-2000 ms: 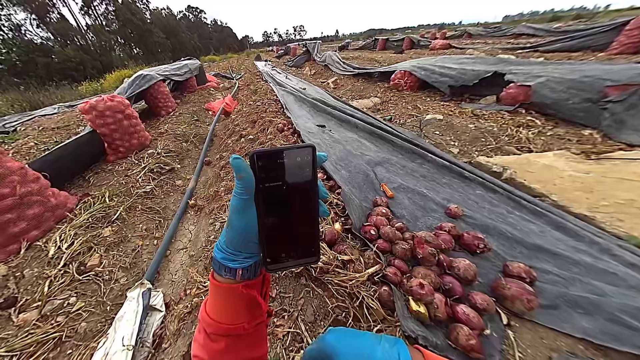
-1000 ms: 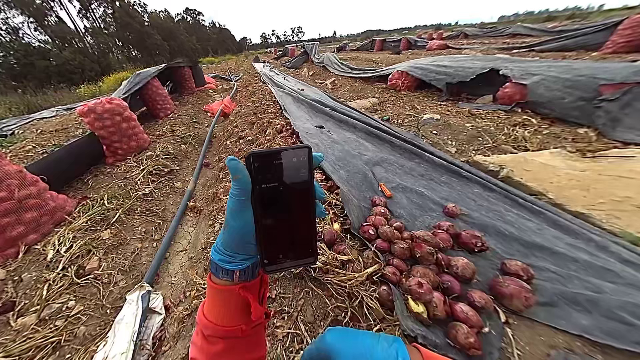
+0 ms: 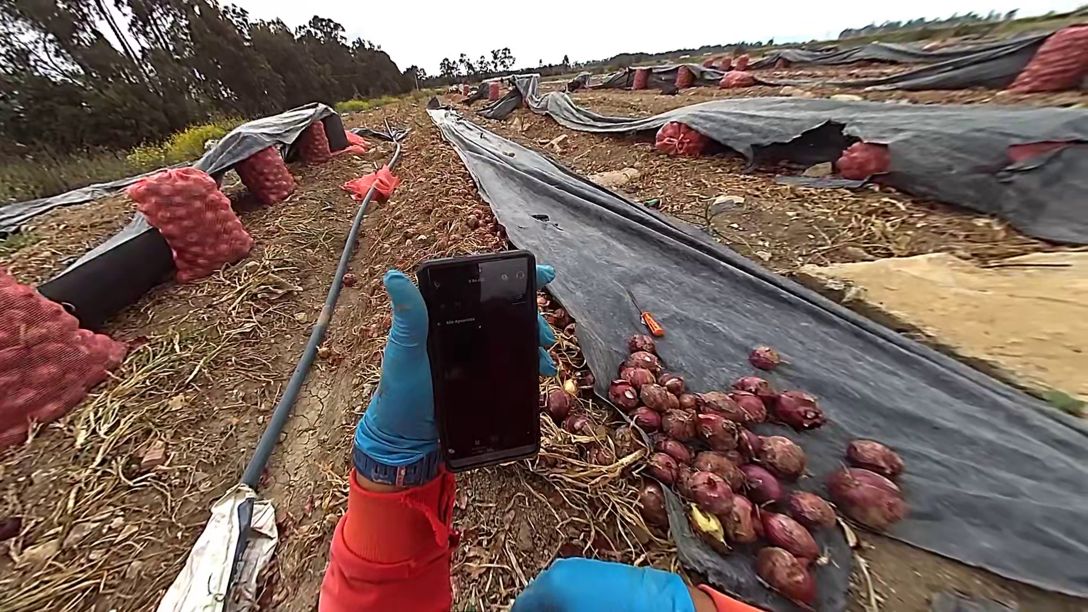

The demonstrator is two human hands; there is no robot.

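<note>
My left hand point(image 3: 408, 374), in a blue glove with a wristband and a red-orange sleeve, holds a black smartphone point(image 3: 483, 365) upright, its dark screen facing me. Low at the bottom edge is my right hand point(image 3: 603, 586), also blue-gloved; its fingers are partly out of view, so its grip cannot be told. Right of the phone, a heap of red onions point(image 3: 714, 433) lies on a dark fabric sheet point(image 3: 680, 289) and spills toward the dry stalks. A small tool with an orange handle point(image 3: 652, 324), perhaps a knife, rests on the sheet just above the heap.
A grey hose point(image 3: 314, 340) runs along the furrow at left, with a white wrapping point(image 3: 223, 544) at its near end. Red mesh sacks of onions point(image 3: 191, 223) stand farther left. Covered sacks point(image 3: 680, 139) line the right side, with a tan sheet point(image 3: 969, 306) nearer.
</note>
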